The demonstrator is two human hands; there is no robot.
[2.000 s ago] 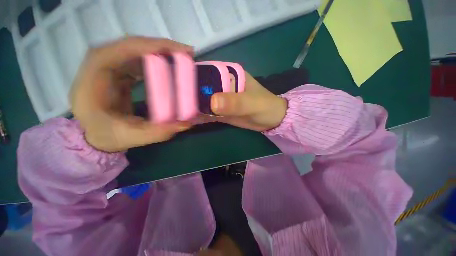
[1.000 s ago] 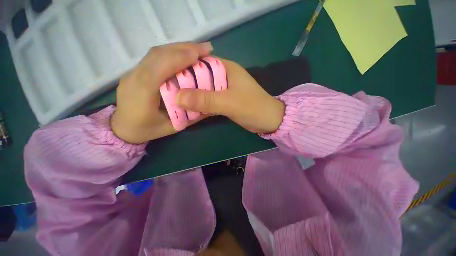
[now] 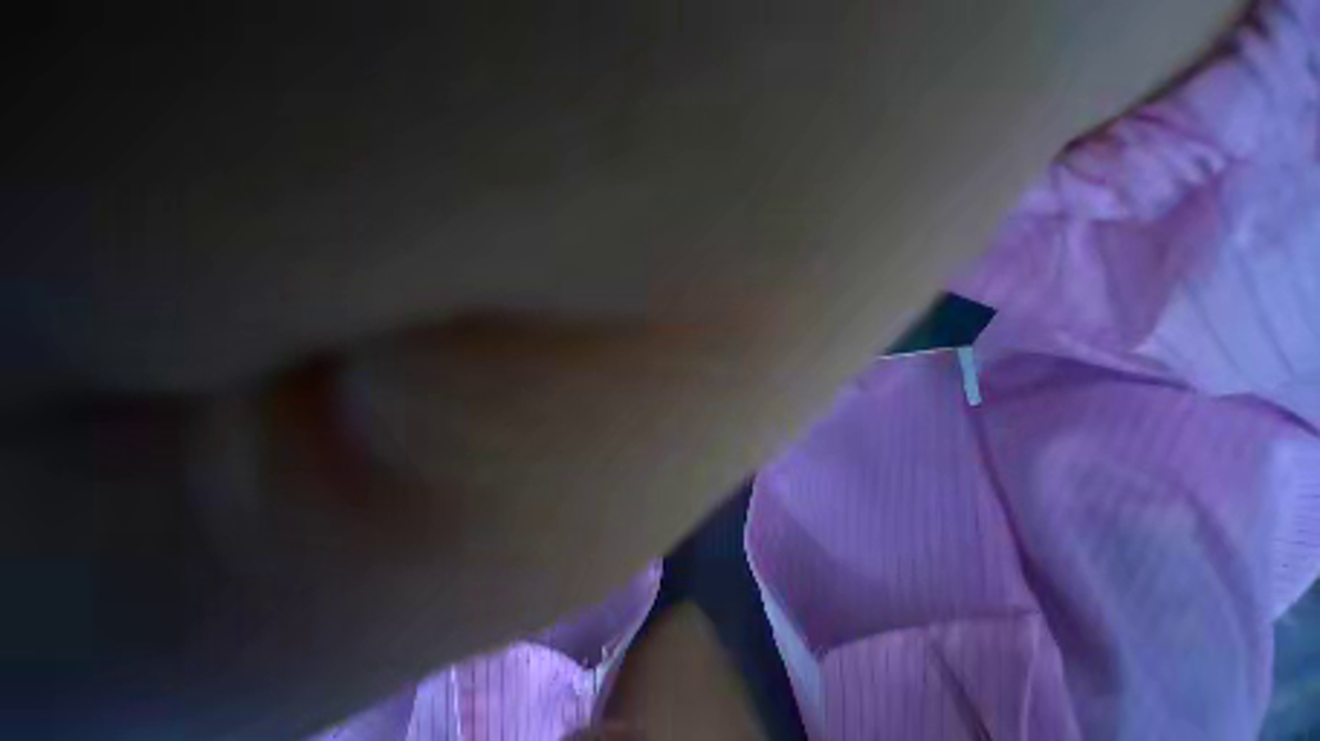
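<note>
My right hand (image 3: 608, 290) is very close to the camera, dark and blurred, and covers the upper left and middle of the view. Its wrist runs to the pink striped sleeve at the upper right. Its fingertips cannot be made out, and I cannot tell whether it holds anything. My left hand is not in view. No pink watch units show; they may be hidden behind the hand.
The pink striped smock (image 3: 898, 507) fills the lower right and bottom middle. A small dark green piece of the bench (image 3: 948, 324) shows between the hand and the sleeve. The tray and yellow paper do not show.
My right hand has come up from the pink watch stack to right before the camera. It now hides the bench and tray. My left hand and the stack no longer show.
</note>
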